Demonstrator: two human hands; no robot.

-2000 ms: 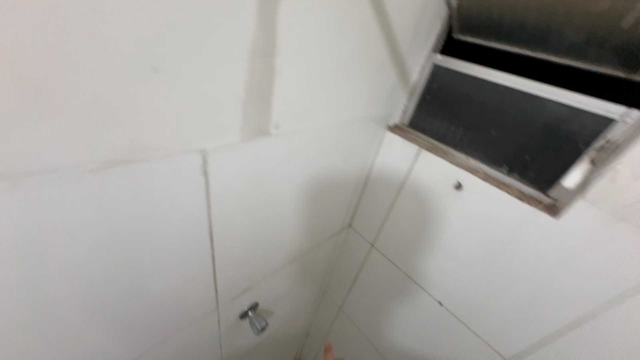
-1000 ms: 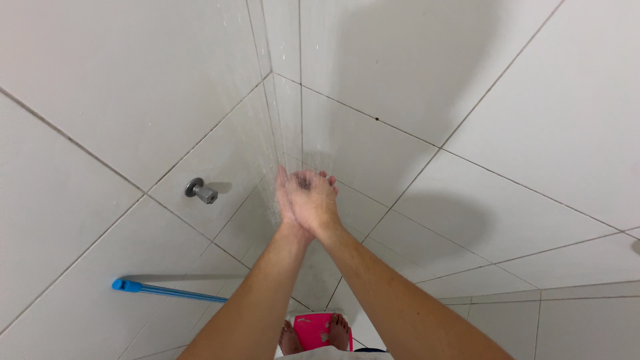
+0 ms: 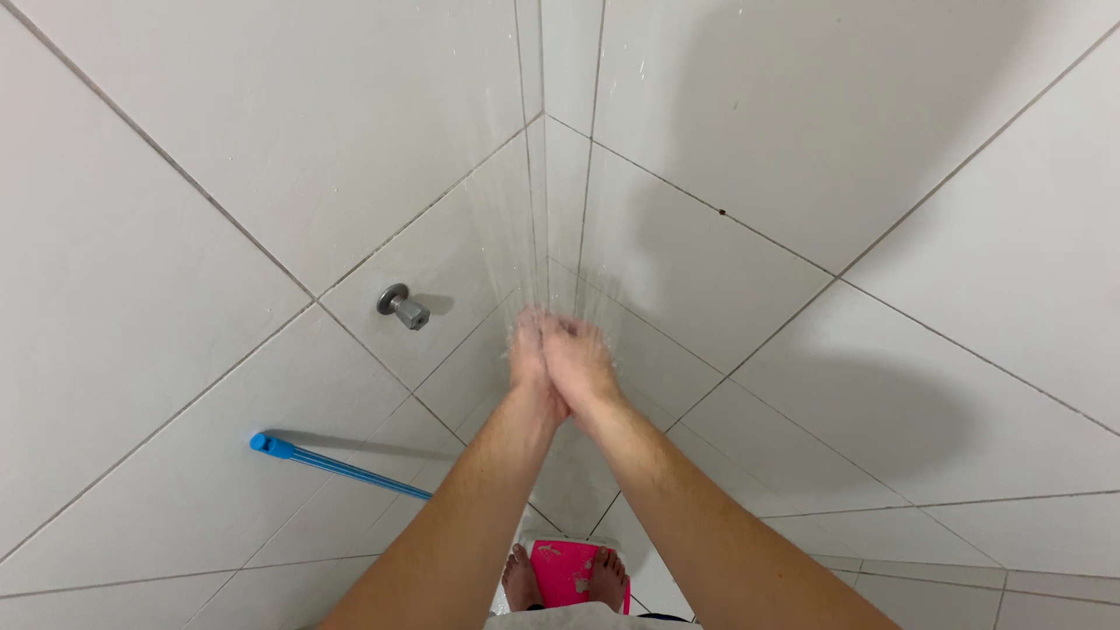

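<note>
Water falls in thin streams over both hands, which are pressed together in front of the tiled corner. My left hand [image 3: 528,354] lies against my right hand [image 3: 577,354], whose fingers curl over it. Spray and blur hide the fingertips, and I cannot tell whether anything lies between the palms. Both forearms reach up from the bottom of the view. To the left of the hands, a metal tap [image 3: 408,311] sticks out from the wall.
A blue plastic handle [image 3: 350,471] leans at the lower left wall. Below my arms, bare feet [image 3: 608,577] stand on a bright pink surface [image 3: 563,569] with pale patches. White tiled walls [image 3: 989,315] meet in the corner ahead.
The view has tilted down from the window and upper wall seen two seconds ago. Both hands have come into view under the falling water, and they remain together since one second ago.
</note>
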